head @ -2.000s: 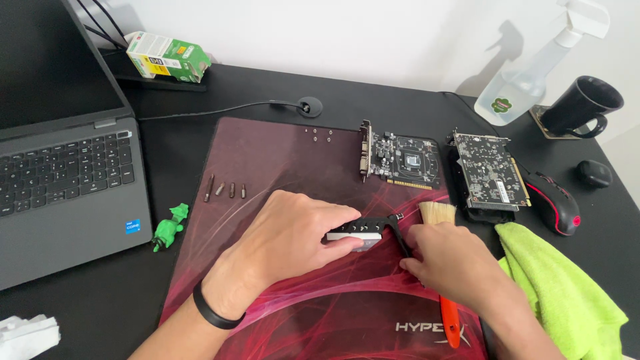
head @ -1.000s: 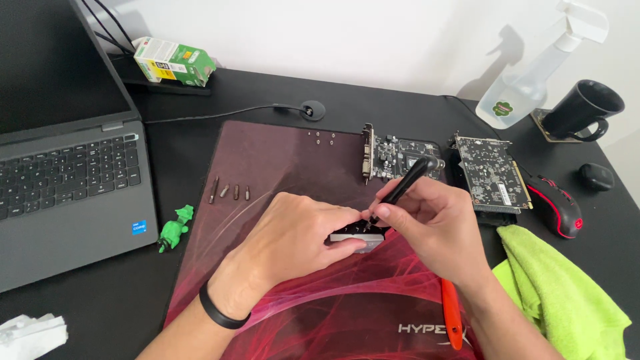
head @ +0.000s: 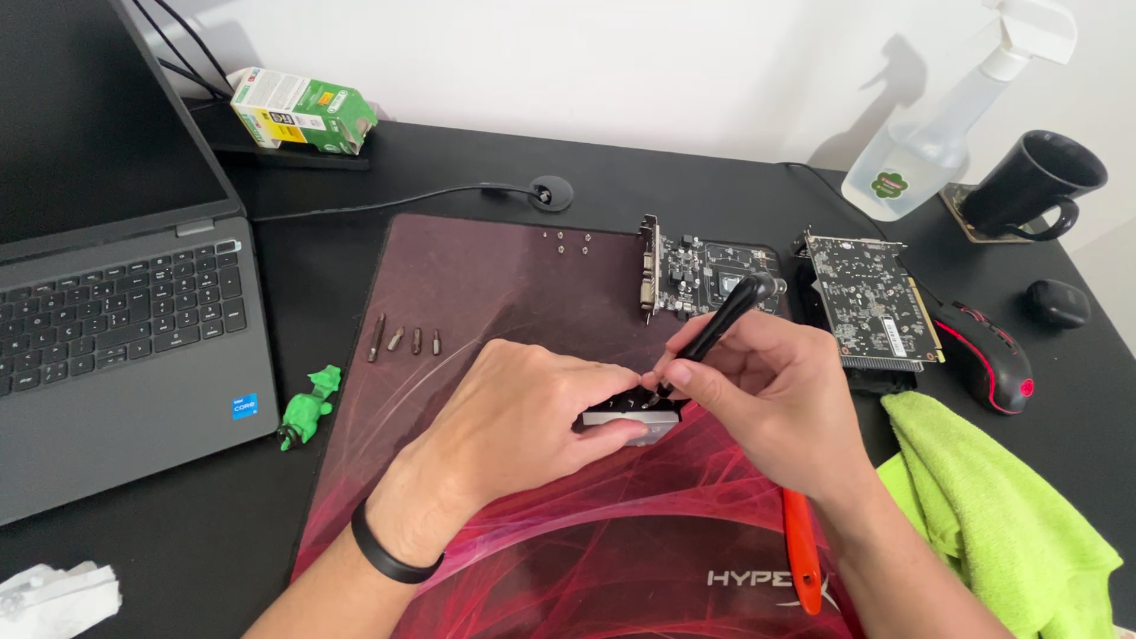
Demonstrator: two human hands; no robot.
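My left hand (head: 524,408), with a black band on its wrist, pinches a small black and silver part (head: 655,426) over the mouse pad (head: 568,568). My right hand (head: 763,390) holds a black-handled tool (head: 729,311), its tip down at the top of that part. What the tip touches is mostly hidden by fingers. Behind my hands lies a circuit board with a metal bracket (head: 650,266), and right of it a second board (head: 865,293). Several small screws (head: 561,249) and several driver bits (head: 417,341) rest on the pad. An orange brush handle (head: 801,550) lies partly under my right arm.
A laptop (head: 115,319) and a green figurine (head: 306,410) stand at left, with crumpled white tissue (head: 62,599) near the front. To the right are a lime cloth (head: 994,497), a mouse (head: 990,359), a black mug (head: 1021,191) and a spray bottle (head: 923,142). A carton (head: 302,111) lies at the back.
Two seconds ago my right hand was lower, beside the brush; it has since risen with the black tool upright over the small part. My left hand keeps its hold.
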